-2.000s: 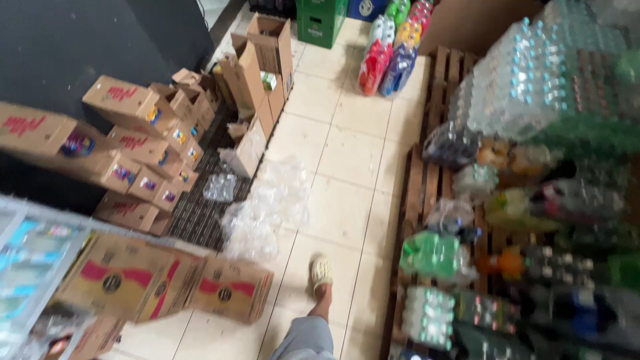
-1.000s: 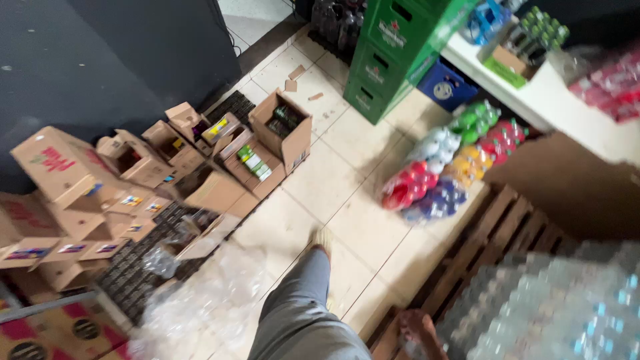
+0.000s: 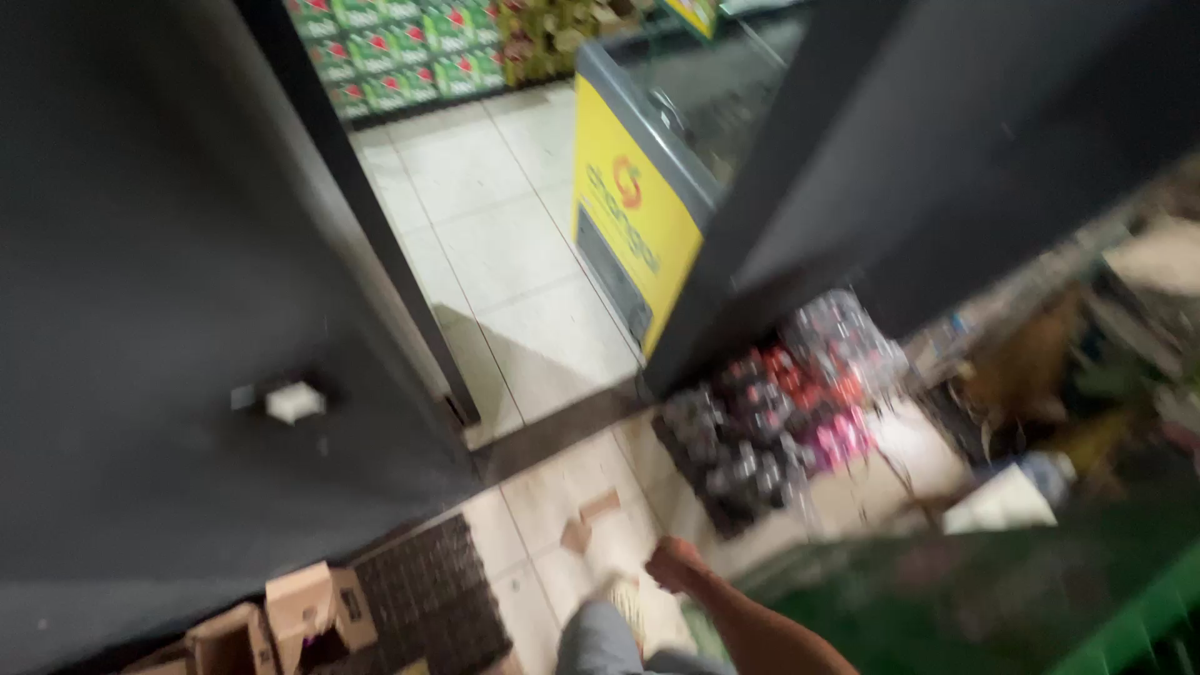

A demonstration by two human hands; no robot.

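My right hand (image 3: pixel 677 564) hangs low at the bottom centre, its fingers curled, over the tiled floor and just above my leg in grey cloth (image 3: pixel 600 637). Blur hides whether anything is inside the fingers. Close to it on the floor lie torn cardboard pieces (image 3: pixel 600 506). Shrink-wrapped packs of dark bottles (image 3: pixel 750 459) stand beyond the hand, with red and pink ones among them. My left hand is out of the frame.
A doorway with a dark sill (image 3: pixel 562 427) opens between dark walls. Through it stand a yellow-sided chest freezer (image 3: pixel 637 206) and stacked green packs (image 3: pixel 412 56). Open cardboard boxes (image 3: pixel 319 605) sit at lower left beside a dark slatted mat (image 3: pixel 427 581). A blurred green crate (image 3: pixel 900 600) fills the lower right.
The view has moved forward to the doorway, past the cartons and pallets. The hand that showed at lower right beside the wrapped bottles a second ago is now at bottom centre.
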